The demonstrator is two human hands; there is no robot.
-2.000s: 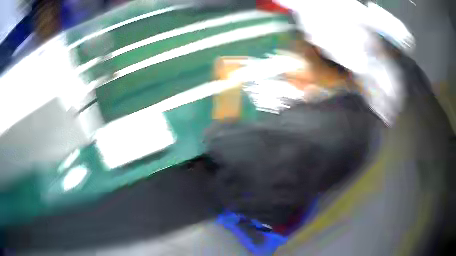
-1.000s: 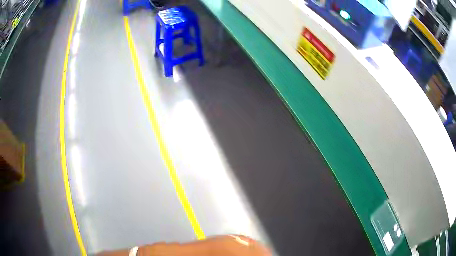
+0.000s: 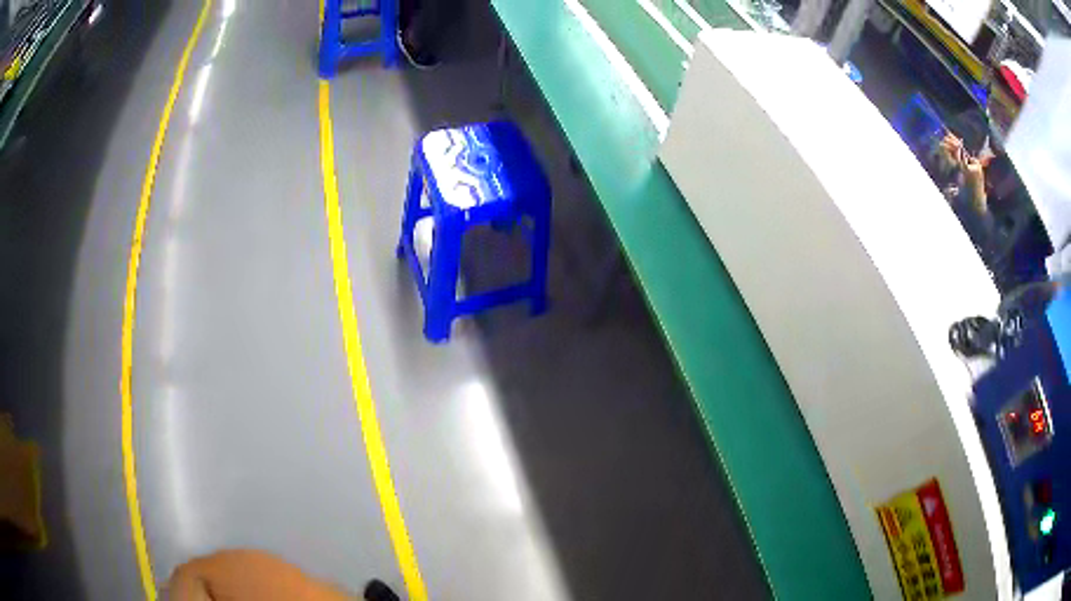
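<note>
A bare hand or forearm, seemingly my left hand (image 3: 249,575), is cut off by the bottom edge; a dark band-like thing lies beside it. Its fingers and anything held are hidden. My right hand is not in view. A blue plastic stool (image 3: 484,176) stands on the floor ahead. The long white machine housing (image 3: 775,270) runs down the right side, with a red-yellow warning label (image 3: 922,542) near the bottom. Its blue control box (image 3: 1034,458) has a lit red display and a green light.
The green worktop border (image 3: 693,329) runs along the housing. Yellow aisle lines (image 3: 348,317) mark the grey floor. Another blue stool (image 3: 358,45) and a person's dark shoe (image 3: 417,49) are at the top. A person's hands (image 3: 969,159) show beyond the housing. A brown box-like object (image 3: 19,487) is far left.
The view has moved forward along the aisle. The stool appears nearer and lower, and the warning label has shifted down and right. The clear tray has left view. The bare arm at the bottom has shifted left.
</note>
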